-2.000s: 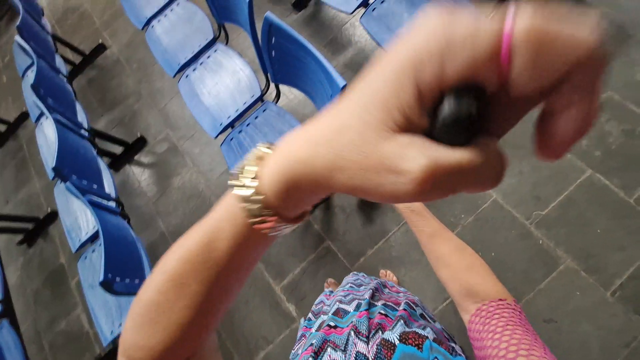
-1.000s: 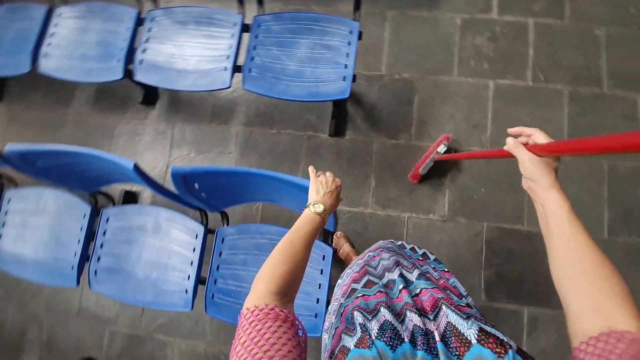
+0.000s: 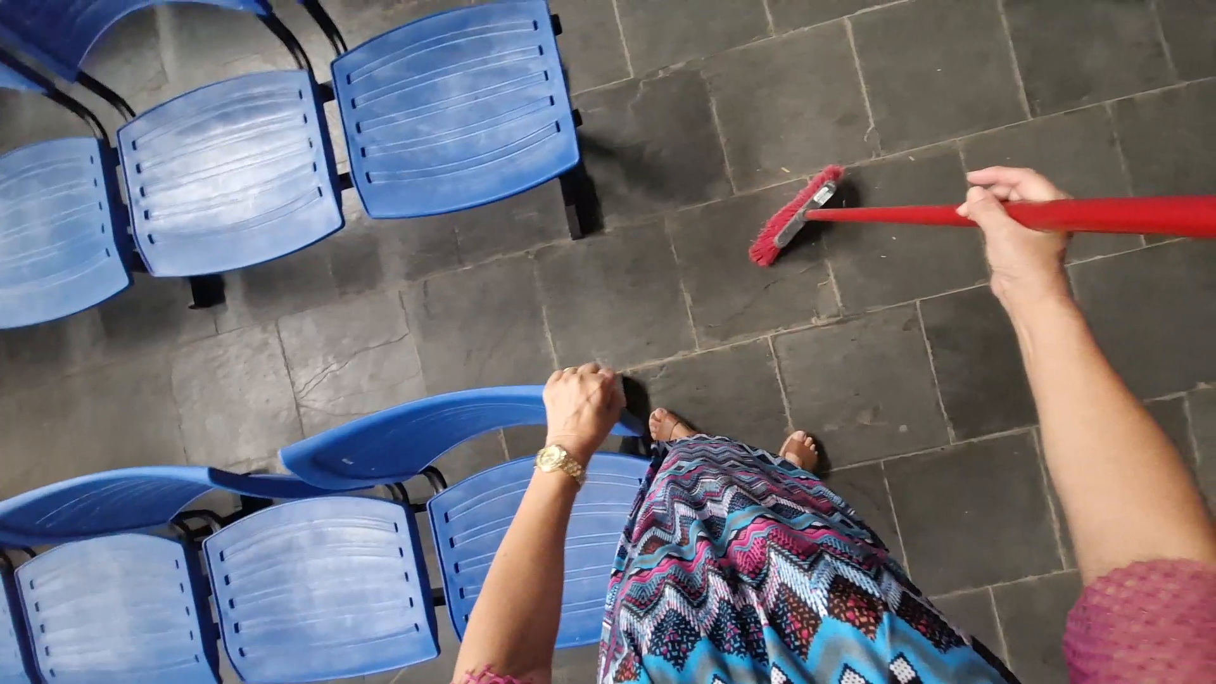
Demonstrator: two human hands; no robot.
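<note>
My right hand (image 3: 1021, 223) is closed around the red handle (image 3: 893, 217) of a push broom, which runs out of view at the right edge. The broom head (image 3: 796, 216), with its red bristles and grey block, lies tilted on the slate floor, left of that hand. My left hand (image 3: 581, 404), below a gold wristwatch (image 3: 560, 463), grips the top edge of the blue plastic backrest (image 3: 427, 423) of the end chair in the lower row. That chair's blue seat (image 3: 570, 541) shows partly behind my left forearm.
Another row of joined blue chairs (image 3: 456, 114) stands at the upper left, its black metal leg (image 3: 579, 201) reaching the floor. Slate tiles (image 3: 617, 285) run between the rows and to the right. My feet in sandals (image 3: 800, 450) are beside the lower row.
Two seconds ago a hand was raised close to the camera; now both are lower. Since one second ago, the lower row's end backrest shows further from the upper row, and the view has turned.
</note>
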